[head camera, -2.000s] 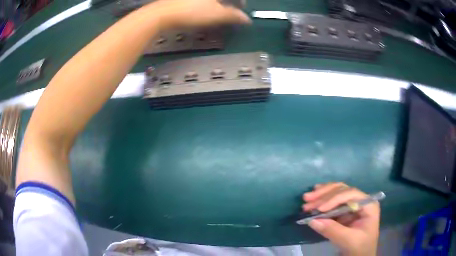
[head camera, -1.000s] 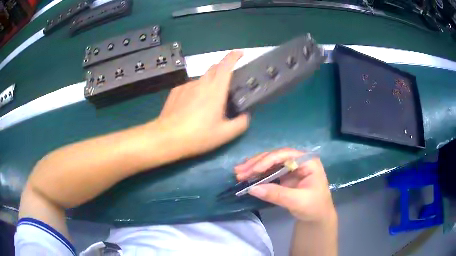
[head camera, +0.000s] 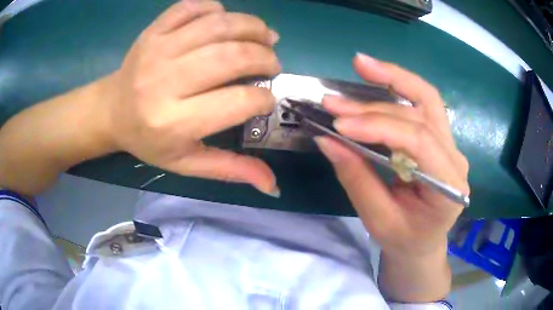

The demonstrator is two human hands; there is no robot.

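Observation:
The metal fixture plate (head camera: 285, 140) lies on the green mat close in front of me. My left hand (head camera: 200, 91) lies over its left end, fingertips on the plate beside the end screws, thumb apart below the edge. My right hand (head camera: 400, 163) holds the tweezers (head camera: 370, 155), which have a yellowish wrap around the shank. The tweezer tips are at the dark holes of the leftmost station. Whether a small part is between the tips cannot be seen. My right fingers hide much of the plate's right side.
A stack of fixture plates (head camera: 397, 7) is cut off by the top edge. The black tray (head camera: 538, 145) is at the far right, beside the white stripe. A blue plastic stool or bin (head camera: 485, 245) is below the bench edge at lower right.
My left hand has brought a fixture plate from farther back to the bench front and it now lies flat. My right hand has moved the tweezers onto it. The view has shifted closer.

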